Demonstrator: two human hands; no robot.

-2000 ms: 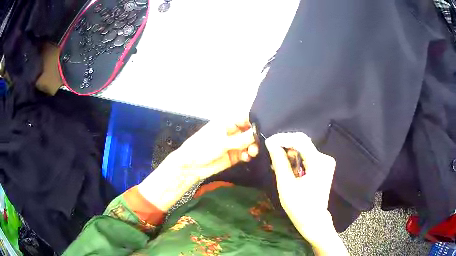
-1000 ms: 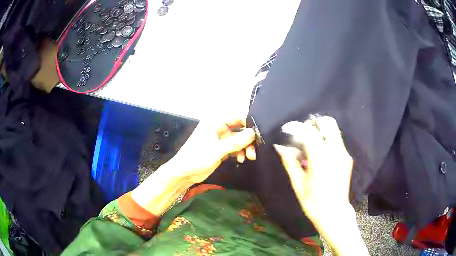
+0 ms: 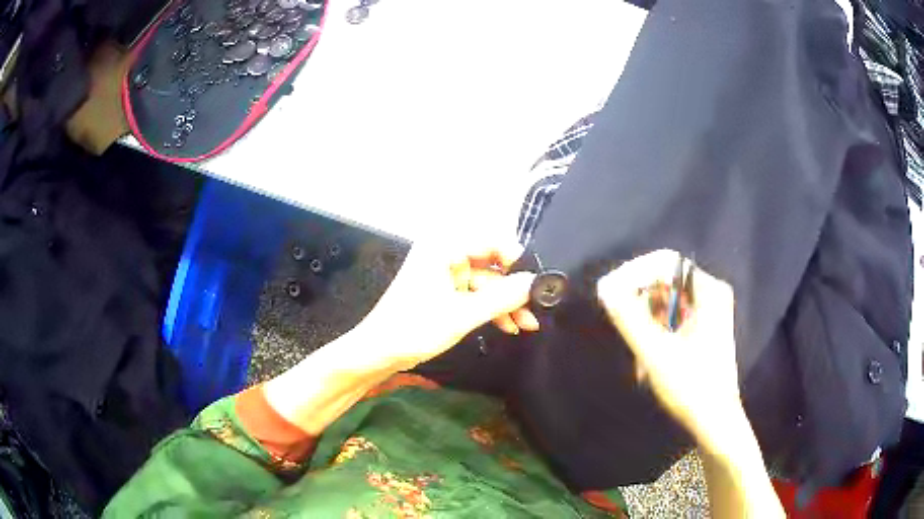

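Observation:
A dark jacket lies over the white tabletop's edge and my lap. A dark round button sits at its front edge, face up, and a short pale line shows just above it. My left hand pinches the jacket edge beside the button. My right hand is a little to the right, fingers curled around small snips. I cannot make out a needle or thread at its fingertips. Black-and-white plaid lining shows along the jacket edge.
A dark tray with a red-pink rim holds loose buttons on the white tabletop. More buttons lie at the top edge. A blue crate stands below the table, dark garments hang left, and something red lies lower right.
My right hand has moved right, away from the jacket edge. The button now shows its face beside my left fingers. More plaid lining shows, and the snips are clearer in my right hand.

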